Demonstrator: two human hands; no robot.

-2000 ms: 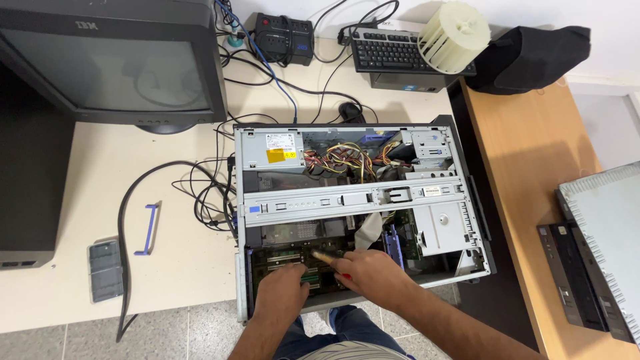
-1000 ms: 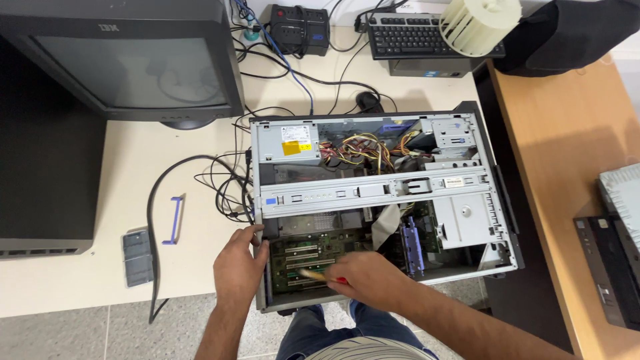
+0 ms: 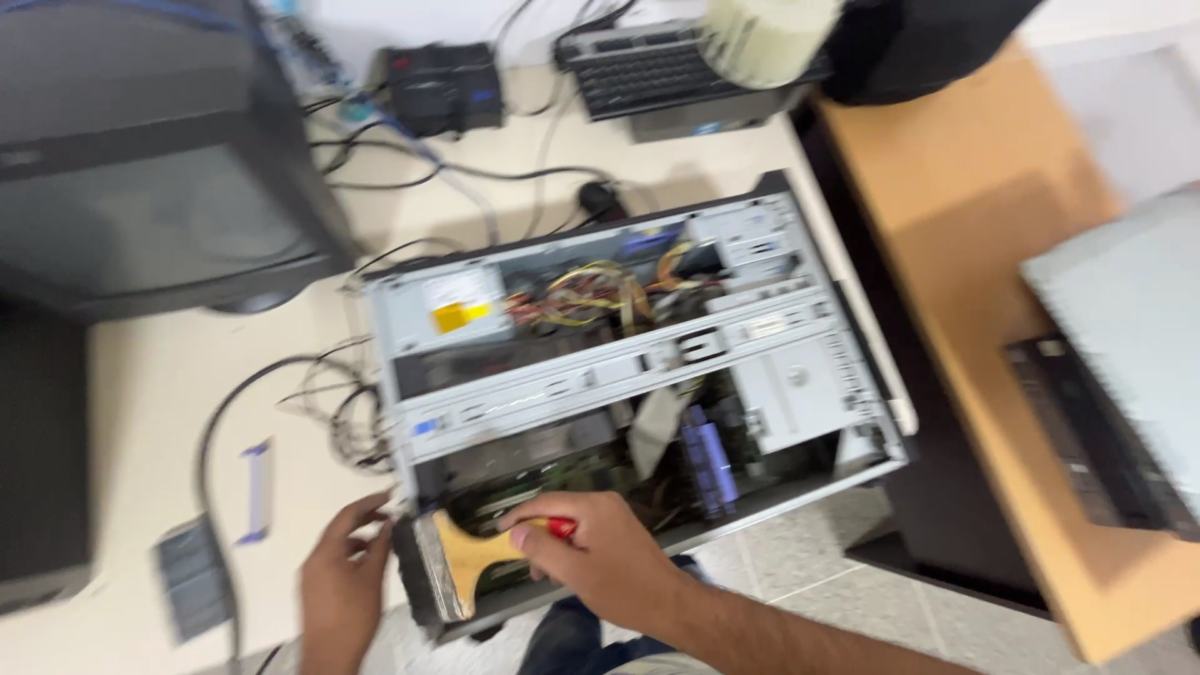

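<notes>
My right hand (image 3: 600,553) grips the wooden handle, red at its end, of a flat paintbrush (image 3: 469,558). The brush's bristle end lies over the lower left corner of an open desktop computer case (image 3: 581,384). My left hand (image 3: 347,581) is beside that corner, fingers curled apart, with nothing seen in it; whether its fingertips touch the case edge is unclear. Inside the case are a green circuit board (image 3: 534,478), partly hidden by my right hand, a blue-violet plastic bracket (image 3: 710,459), a grey ribbon cable (image 3: 656,427), bundled coloured wires (image 3: 600,295) and a power supply (image 3: 445,309).
A CRT monitor (image 3: 159,206) stands at upper left. Black cables (image 3: 216,441) run left of the case, near a blue-violet plastic strip (image 3: 256,492) and a dark grey plastic piece (image 3: 194,577). A keyboard (image 3: 647,75) and a white plastic fan wheel (image 3: 764,37) are behind; a wooden desk (image 3: 956,234) stands right.
The brush has come up from the board to the case's lower left corner, its bristle end now in sight. My left hand has moved off the case's left edge to beside that corner.
</notes>
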